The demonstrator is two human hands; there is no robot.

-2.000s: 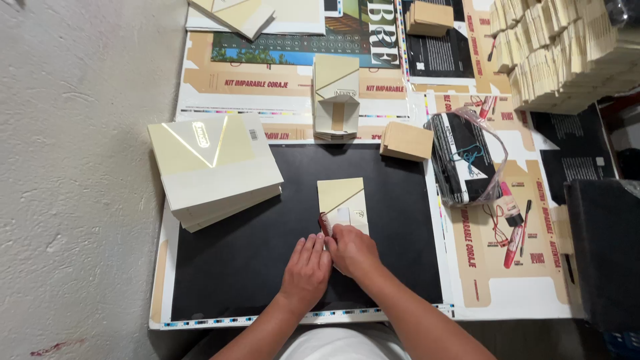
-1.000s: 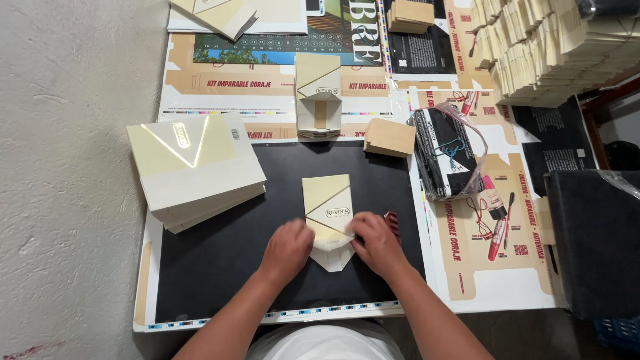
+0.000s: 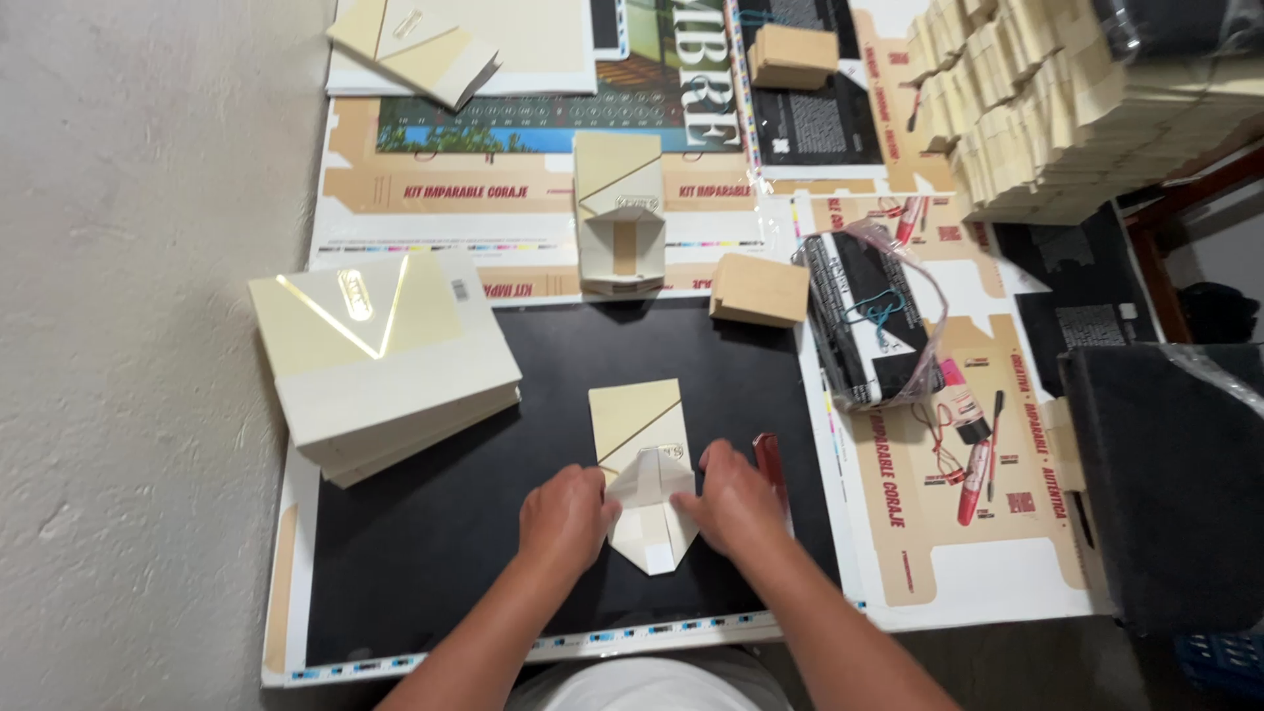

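A cream paper bag [image 3: 637, 425] lies flat on the black sheet [image 3: 425, 563], its lower end spread into a pointed white base. My left hand [image 3: 565, 513] touches the left edge of that base, fingers curled. From the right, my right hand [image 3: 736, 499] presses the opposite edge with its thumb. A dark red tool [image 3: 768, 464], of a kind I cannot tell, lies just right of my right hand. Beyond the bag stands another cream bag [image 3: 620, 178] with its base folded up, beside a stack of brown cardboard pieces [image 3: 758, 289].
A thick stack of cream bags [image 3: 395, 395] sits at the left, near the wall. A plastic-wrapped black bundle [image 3: 859, 316] lies right of the black sheet. Many bags are piled [image 3: 1047, 118] at the upper right. A black block [image 3: 1165, 484] stands at the right edge.
Two seconds ago my hands were together on the bag, with the red tool at my fingers. The bag's lower end has been opened out, my hands are apart, and the tool lies on the sheet.
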